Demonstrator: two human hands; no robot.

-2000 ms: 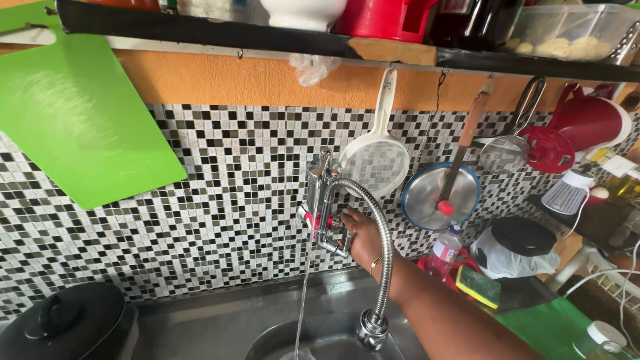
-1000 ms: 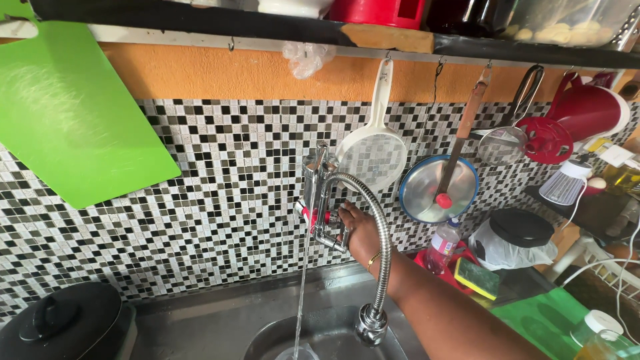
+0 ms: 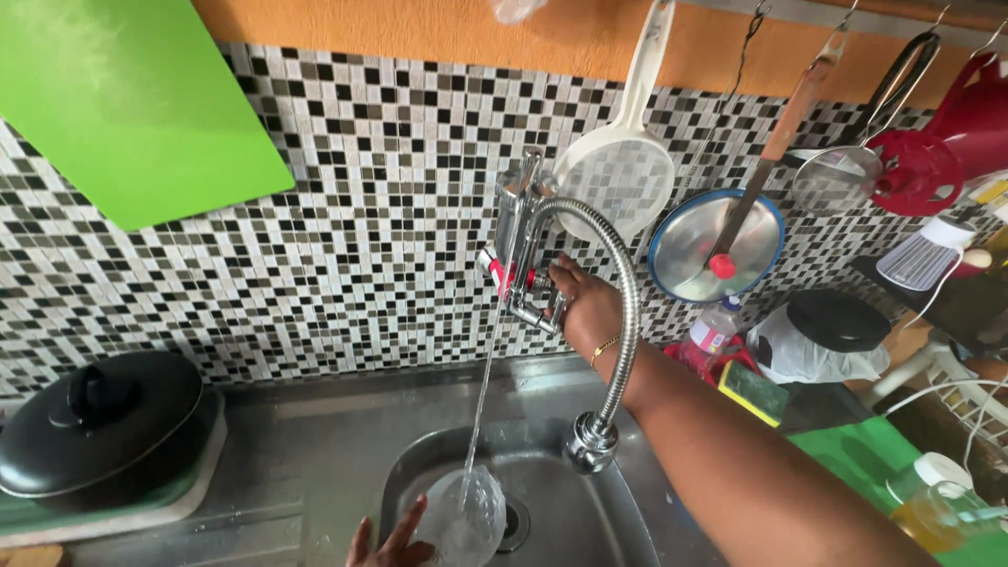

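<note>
My right hand (image 3: 581,298) is closed around the handle of the wall-mounted chrome faucet (image 3: 524,236), with a gold bracelet at its wrist. A thin stream of water falls from the faucet into a clear bowl-like container (image 3: 465,520), low over the steel sink basin (image 3: 567,480). At the bottom edge, my left hand (image 3: 398,539) touches the container's left side, fingers spread; its palm is cut off, so its grip cannot be told. The faucet's flexible metal spout (image 3: 628,299) arches in front of my right forearm, its chrome head over the basin.
A black lidded pot (image 3: 102,433) stands left on the counter. A green cutting board (image 3: 150,102), a white strainer (image 3: 618,177) and a blue-rimmed lid (image 3: 677,252) hang at the wall. On the right are a sponge (image 3: 752,392), a bottle (image 3: 713,335) and a bagged container (image 3: 819,346).
My left hand has come into view at the bottom, and more of the clear container shows under the water. My right hand stays at the faucet handle. The view has tilted down.
</note>
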